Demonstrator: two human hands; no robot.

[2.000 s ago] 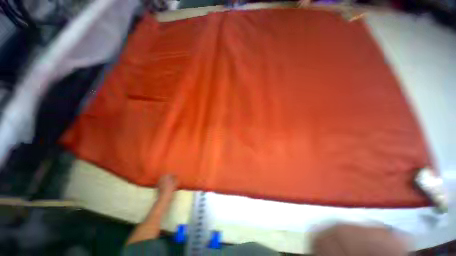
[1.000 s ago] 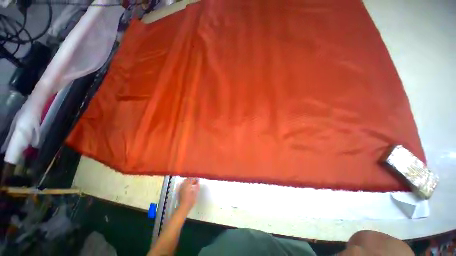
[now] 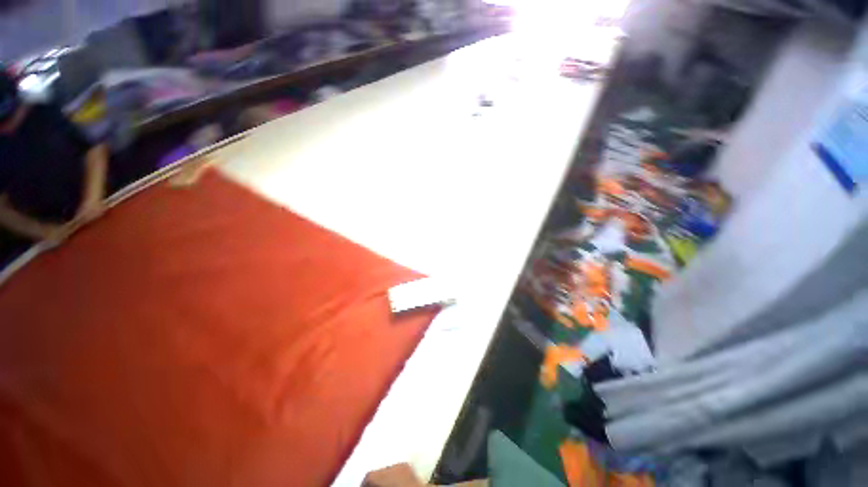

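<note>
The red-orange cloth [image 3: 190, 323] lies on the long off-white table [image 3: 390, 143] at the left of the view. A pale block-shaped weight [image 3: 417, 296] rests on the cloth's near right corner. A patch of my skin [image 3: 392, 476], seemingly my right hand, is blurred and cut off by the bottom edge, below the cloth's near edge. Its fingers cannot be made out. A green sleeve [image 3: 517, 463] shows to its right. My left hand is not in view. A small tan block [image 3: 189, 175] lies at the cloth's far corner.
A person in a black top [image 3: 43, 166] stands across the table at the left, with hands at the far edge. Orange and white scraps [image 3: 592, 285] litter the green floor at right. Grey draped cloth [image 3: 752, 380] hangs at lower right. Small items lie farther up the table.
The view has swung right and up along the table. My left hand, earlier at the cloth's near edge by the metal rail, has left the view, as has the rail. The co-worker now shows.
</note>
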